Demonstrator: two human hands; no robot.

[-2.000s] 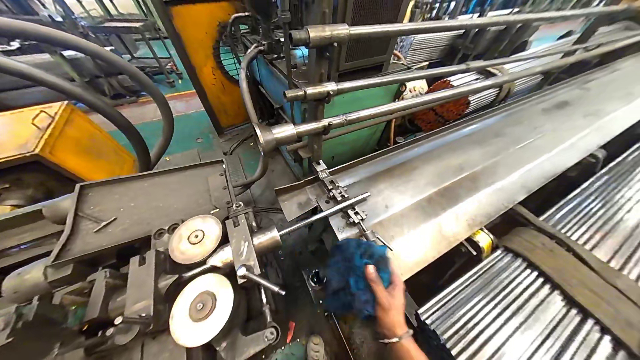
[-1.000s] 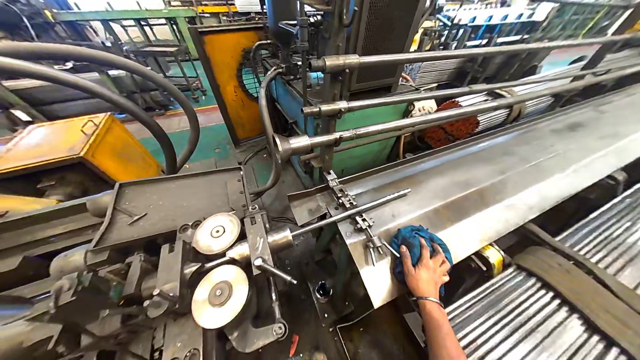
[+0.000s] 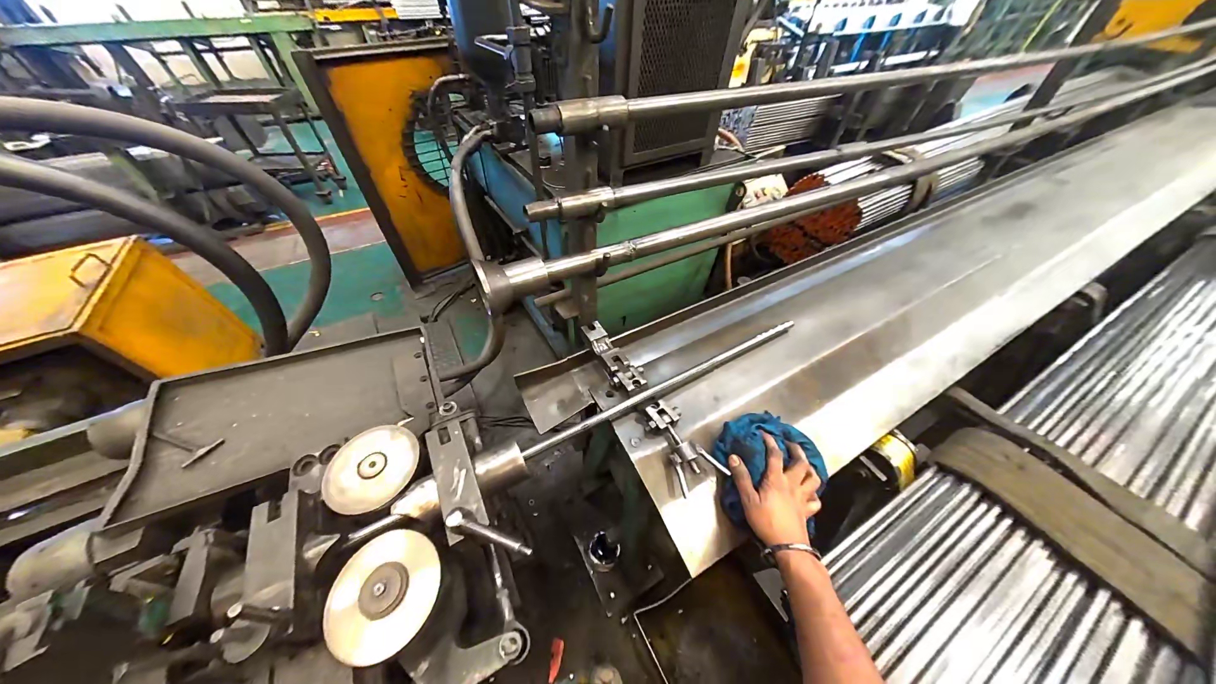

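Note:
My right hand (image 3: 781, 494), with a band at its wrist, presses on a crumpled blue cloth (image 3: 760, 442) with spread fingers. The cloth rests on the near edge of a long sheet-metal trough (image 3: 912, 313), close to its left end. Just left of the cloth is a small metal clamp (image 3: 682, 454) with a T-shaped handle. A thin metal rod (image 3: 684, 380) runs from a machine's cylindrical holder (image 3: 501, 465) over the trough, past a bracket (image 3: 617, 361). My left hand is out of view.
Two pale discs (image 3: 383, 594) are mounted on the machine at left, beside a metal tray (image 3: 285, 427). Strapped bundles of metal rods (image 3: 959, 570) lie at right. Horizontal steel tubes (image 3: 703, 218) cross behind the trough. Thick black hoses (image 3: 218, 161) arch at upper left.
My right hand and the cloth have moved from beside the trough's left end onto its near edge. The view has shifted somewhat.

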